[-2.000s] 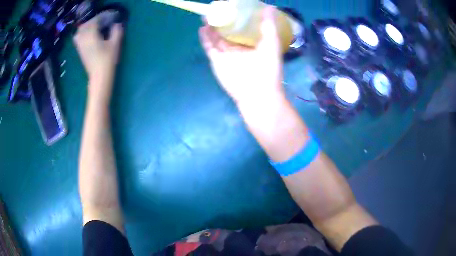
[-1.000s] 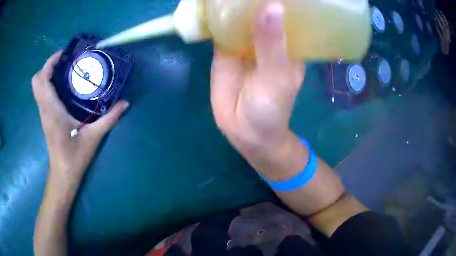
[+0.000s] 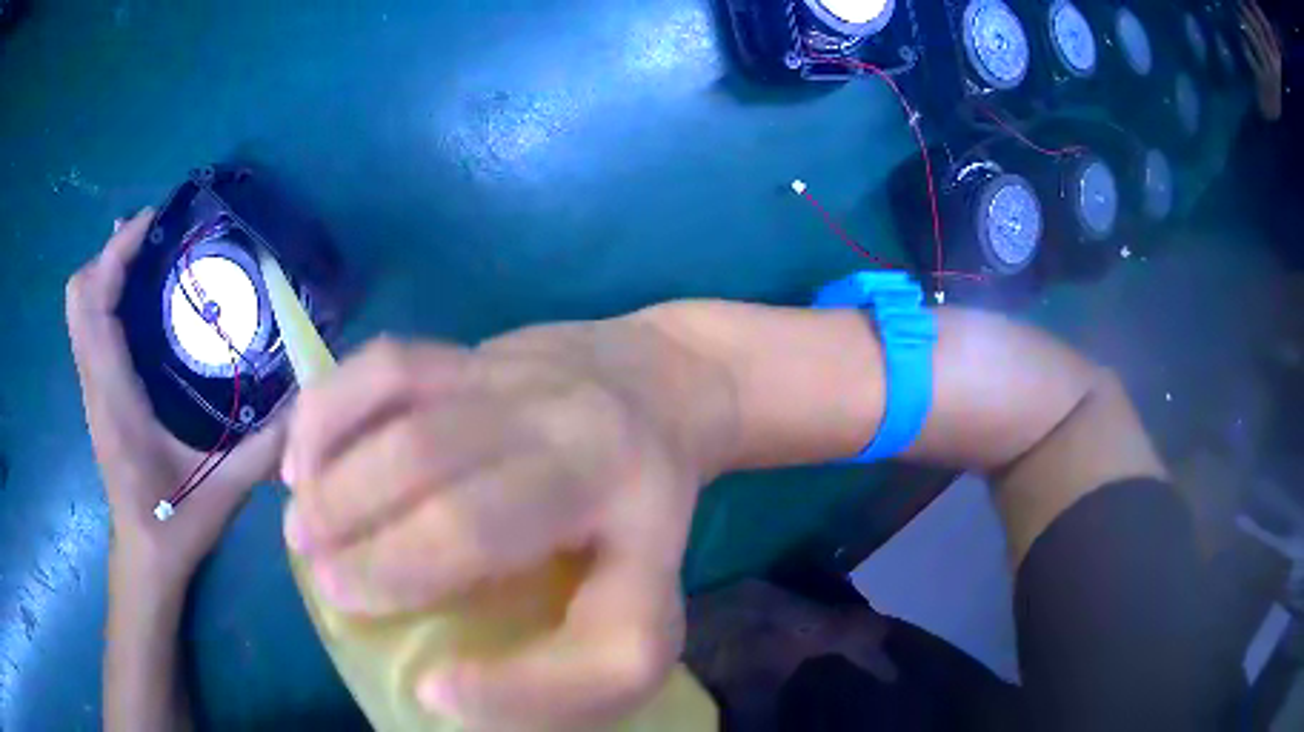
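A black speaker unit [image 3: 215,308] with a bright round disc is at the left on the green table. My left hand [image 3: 136,415] holds it from its left and lower side. Its thin red and black lead wires end in a white plug [image 3: 163,511] over my left hand. My right hand [image 3: 501,501] is closed around a yellowish glue bottle [image 3: 379,651], largely covering it. The pale bottle nozzle [image 3: 296,322] points up and left, its tip over the right edge of the disc. Whether glue comes out cannot be seen.
Rows of black speakers with pale discs [image 3: 1011,225] stand at the upper right, some cut off by the edge. Red leads with a white plug [image 3: 798,188] lie left of them. Part of another person's hand [image 3: 1264,55] shows at the far right edge. Grey floor [image 3: 944,572] shows at lower right.
My right hand has moved down and left and turned over, so the nozzle now points up instead of left. The held speaker sits lower in view. More waiting speakers show at upper right.
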